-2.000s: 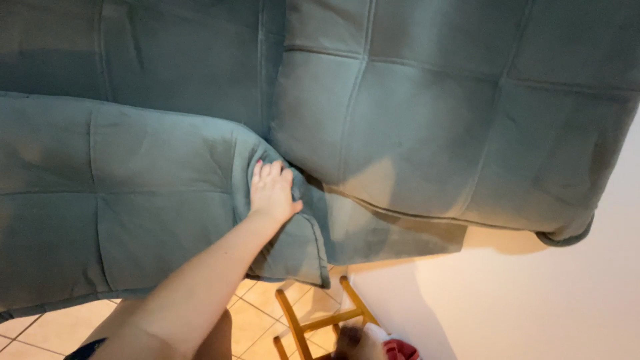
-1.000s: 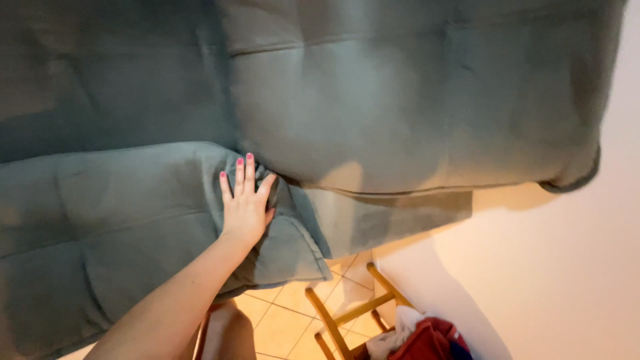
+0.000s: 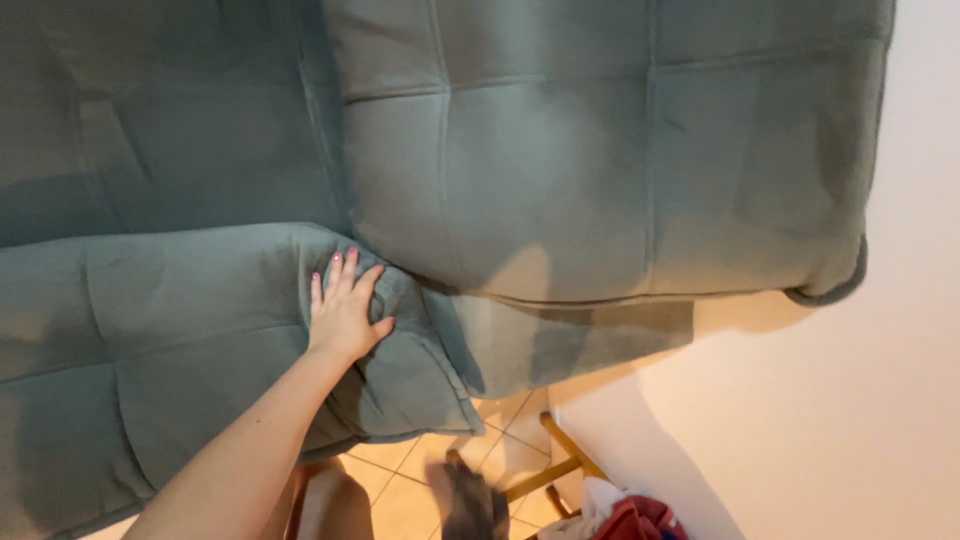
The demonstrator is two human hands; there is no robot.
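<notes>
My left hand [image 3: 343, 319] lies palm down on the folded corner of a grey-green quilted sofa cushion [image 3: 195, 300], fingers spread, gripping nothing. It is close to where this padded part meets the larger quilted section [image 3: 540, 172] at the upper right. Below that section shows a smooth fabric side panel [image 3: 615, 337]. At the bottom centre is a dark, blurred shape [image 3: 474, 499] with a skin-toned patch beside it; whether this is my right hand with something in it cannot be told.
A wooden stool or chair frame [image 3: 544, 480] stands on the tiled floor [image 3: 405, 457], with red and white cloth [image 3: 637, 517] by it. A pale wall [image 3: 840, 420] runs along the right. My knee [image 3: 337, 502] shows at the bottom.
The fingers of my left hand are spread wider than two seconds ago, and it stays on the cushion corner. The dark blurred shape was not visible one second ago.
</notes>
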